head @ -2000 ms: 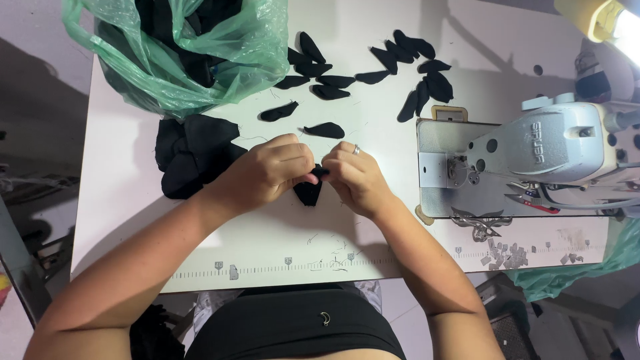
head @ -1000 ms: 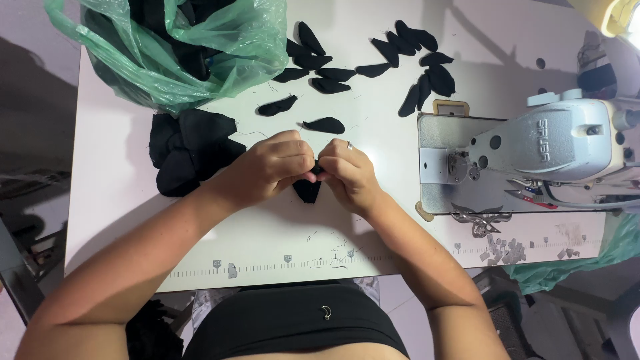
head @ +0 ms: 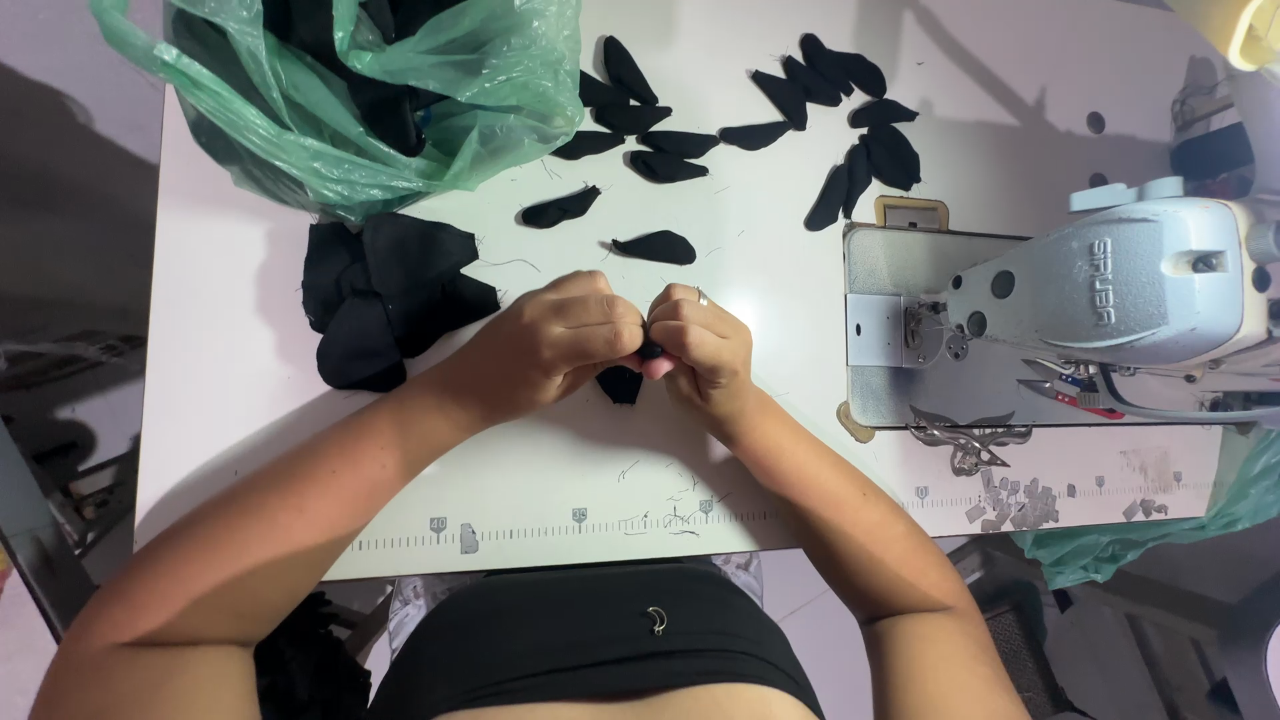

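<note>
My left hand (head: 590, 335) and my right hand (head: 700, 345) meet over the middle of the white table, fingertips pinched together on a small black fabric piece (head: 620, 384). One end of the piece shows below my left fingers; the rest is hidden by the hands. Just above them lies a black leaf-shaped fabric piece (head: 655, 247), with another (head: 560, 207) up and to its left. A pile of larger black fabric pieces (head: 420, 260) rests beside my left forearm. Farther back, several more leaf-shaped pieces (head: 680, 143) form a loose, curving row.
A green plastic bag (head: 500, 120) holding black fabric stands at the back left. On the right is a sewing machine (head: 1110, 285), with thread snips (head: 1070, 390) on its bed and metal tools (head: 970, 440) near its front edge. A printed ruler (head: 580, 530) runs along the table's front.
</note>
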